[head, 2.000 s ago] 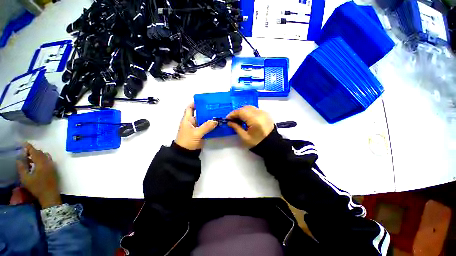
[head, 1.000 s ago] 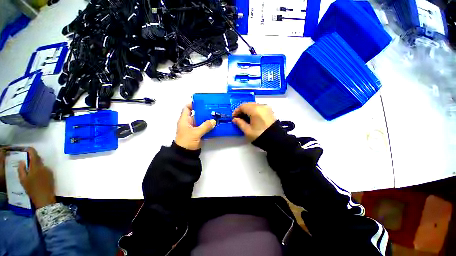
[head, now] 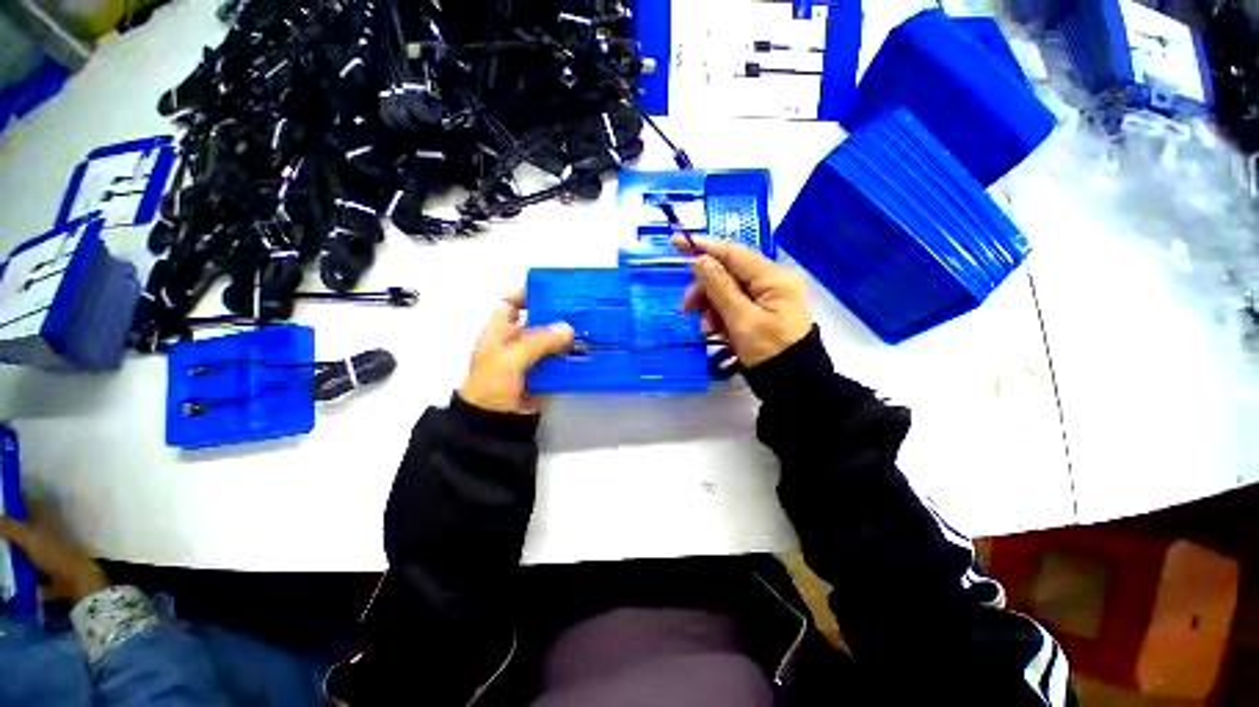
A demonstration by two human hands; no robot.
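Note:
A blue insert tray (head: pixel 615 370) lies in front of me. My left hand (head: pixel 514 356) grips its left edge, the thumb over a cable plug (head: pixel 577 348) on its lower part. A thin black lead runs from that plug rightwards across the tray. My right hand (head: pixel 746 301), above the tray's right side, pinches the cable's other end; its plug (head: pixel 666 207) points up and left in the air. Part of the black coil shows under my right hand. Another blue tray (head: pixel 739 207) with moulded grooves lies just behind, partly covered by the raised plug and fingers.
A tangled black cable pile (head: pixel 401 124) lies behind. Stacked blue trays (head: pixel 904 228) stand right. A loaded tray (head: pixel 242 421) and finished packs (head: pixel 83 304) are left. A printed blue-white carton (head: pixel 759 62) is behind, crumpled clear plastic (head: pixel 1174 207) far right. Another person's hand (head: pixel 53 553) is lower left.
My right hand has lifted one plug off the tray, up and to the right. My left thumb now presses the other plug. The neighbour's hand and pack have moved toward the left edge.

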